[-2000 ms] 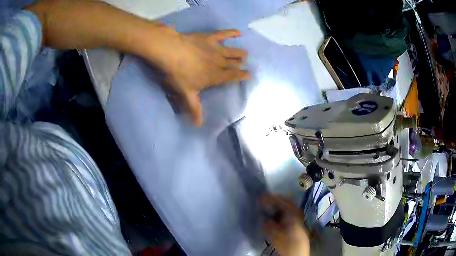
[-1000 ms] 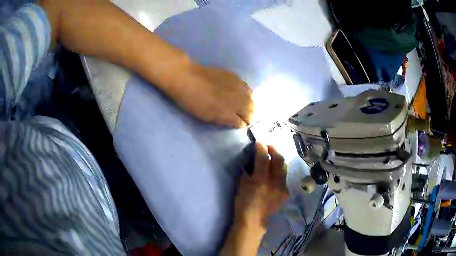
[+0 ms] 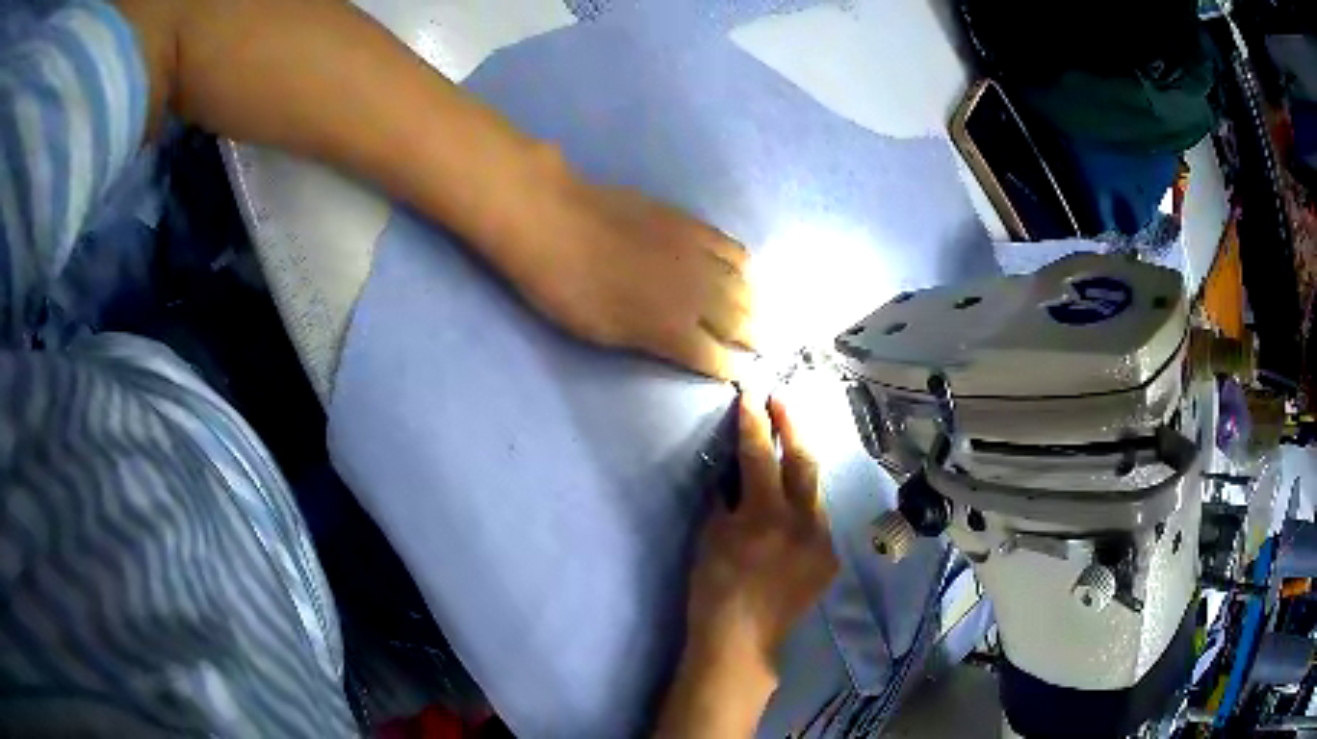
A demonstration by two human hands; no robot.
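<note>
A light blue-grey shirt panel [image 3: 491,477] lies flat across the machine table, its inner part in bright lamp glare. My left hand [image 3: 650,282] comes from the top left, fingers curled and pinching the cloth just left of the needle area. My right hand [image 3: 758,541] comes from below, its fingertips on the cloth and meeting my left fingertips. Dark thread snips [image 3: 728,477] show partly beside my right fingers, mostly hidden by the hand. The sewing machine head [image 3: 1026,347] stands right of both hands. Glare hides the needle and presser foot.
A phone [image 3: 1014,162] lies at the upper right beside dark green cloth [image 3: 1141,108]. Tension knobs [image 3: 893,536] stick out from the machine head. Thin dark-edged strips [image 3: 867,693] lie under the machine arm. The white table edge [image 3: 282,246] curves along the left.
My left hand, earlier spread on the panel, has closed and moved toward the needle. My right hand has come up from the bottom to meet it. The panel has shifted slightly right.
</note>
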